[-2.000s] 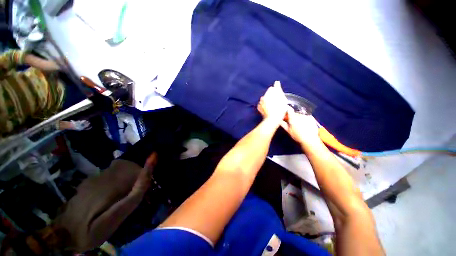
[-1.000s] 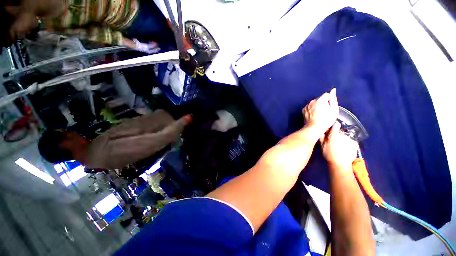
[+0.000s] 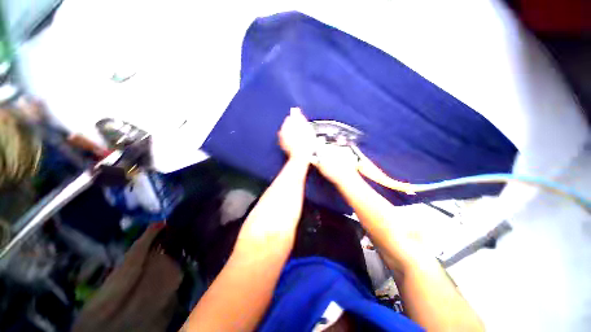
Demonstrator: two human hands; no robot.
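A navy garment panel (image 3: 402, 97) lies on the white table (image 3: 188, 45), its narrow left corner near the table's front edge. A steam iron (image 3: 340, 132) rests on the panel, partly hidden by my hands. My right hand (image 3: 336, 162) is closed on it at the hose side. My left hand (image 3: 297, 136) is closed against its left side, touching my right hand; its fingers are partly hidden and blurred. A pale hose (image 3: 466, 183) runs right from the iron, over the panel's lower edge.
A round metal lamp-like fixture (image 3: 122, 133) on an arm stands at the table's left edge. A person's brown sleeve (image 3: 133, 285) shows at lower left, and another person is blurred at far left. A blue and white crate (image 3: 146, 194) is below the table.
The view has swung, shifting everything in the picture. Relative to the panel, both hands and the iron have moved together toward its left corner. Both hands stay on the iron.
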